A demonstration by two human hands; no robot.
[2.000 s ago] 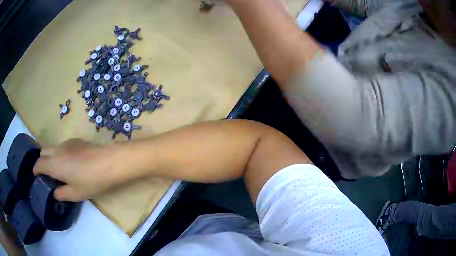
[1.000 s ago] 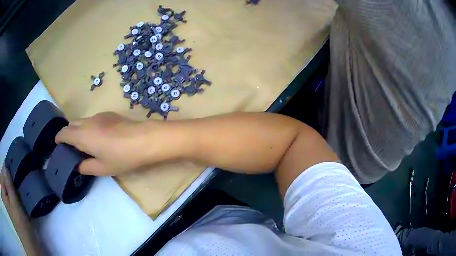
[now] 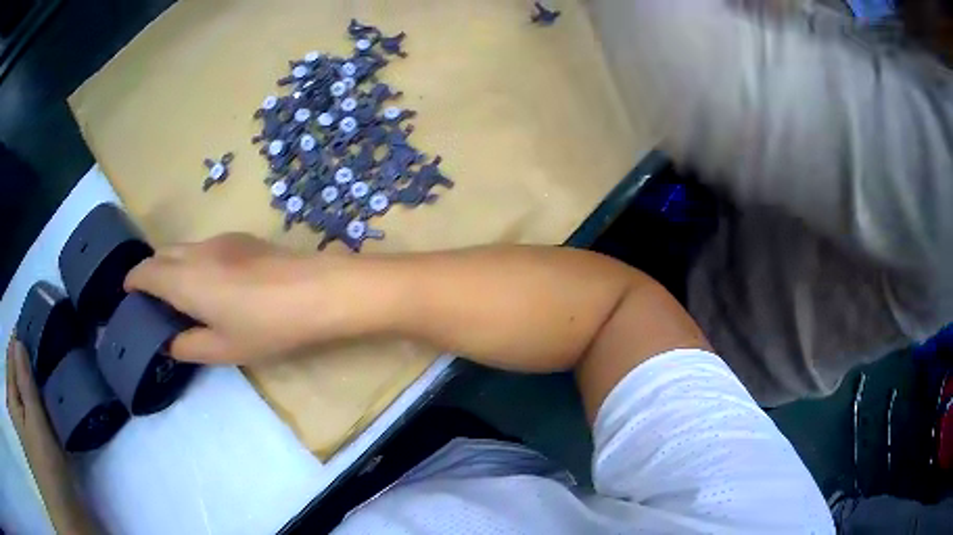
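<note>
Dark grey housings point(image 3: 142, 353) stand close together in a cluster of several on the white sheet at the left. My right hand point(image 3: 246, 298) grips the front right housing, thumb on its near right side and fingers at its back; the fingertips are partly hidden. My left hand point(image 3: 31, 418) is at the left picture edge, flat along the outer side of the cluster; how firmly it holds is unclear. A loose pile of small dark lever parts with pale round centres point(image 3: 345, 146) lies on the tan paper point(image 3: 481, 115) beyond my right forearm.
One lever part point(image 3: 217, 170) lies alone left of the pile, and a dark piece point(image 3: 543, 14) at the far edge. A person in a grey-beige top point(image 3: 773, 157) is close on my right, blurred. The bench edge point(image 3: 617, 199) runs diagonally below them.
The view has shifted, moving the scene rightward. My hands stay at the housings. The other person's bare forearm no longer reaches over the paper; their sleeve and body have moved.
</note>
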